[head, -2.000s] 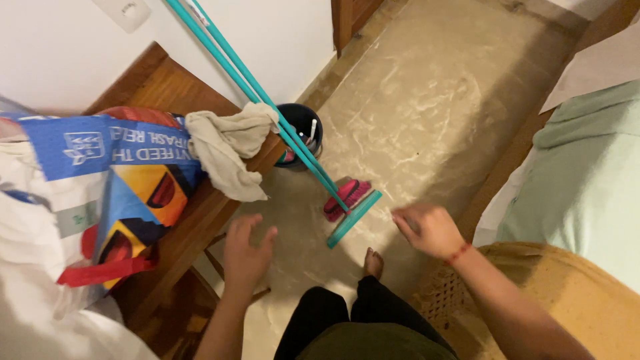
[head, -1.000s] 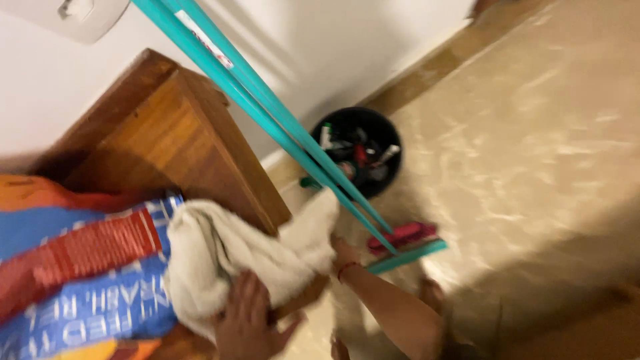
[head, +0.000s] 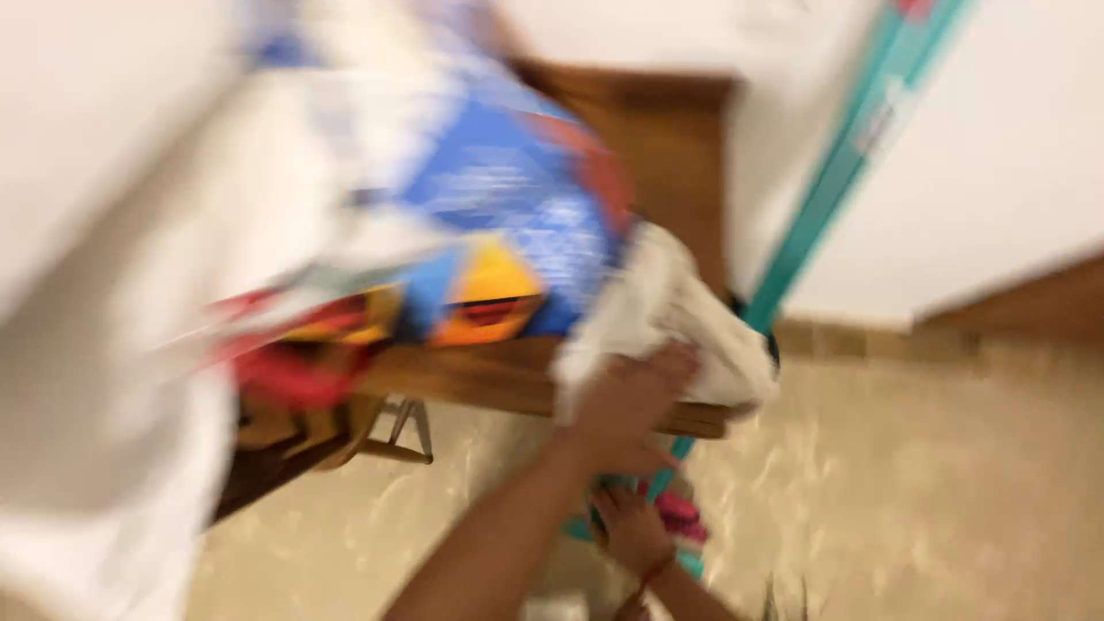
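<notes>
Motion blur softens the whole view. My left hand (head: 634, 397) lies over a cream cloth (head: 660, 302) at the corner of a wooden table (head: 681, 164), its thumb apart from the fingers. Lower down, my right hand (head: 634, 526), with a red band at the wrist, is beside the lower end of a teal pole (head: 811, 207) and a pink brush head (head: 680, 515). Its fingers are curled near a dark green thing; whether they hold it is unclear. Part of a teal squeegee head (head: 690, 565) shows below the brush.
A blue, white and orange printed bag (head: 517, 198) with a red strap (head: 302, 375) sits on the table. White fabric (head: 112, 448) fills the left side. Wooden legs (head: 401, 440) stand under the table. Behind the cloth, only a dark edge of the bin shows.
The view has swung strongly. Both hands were raised apart two seconds ago; my left hand has come onto the cloth and my right hand down beside the poles' lower ends.
</notes>
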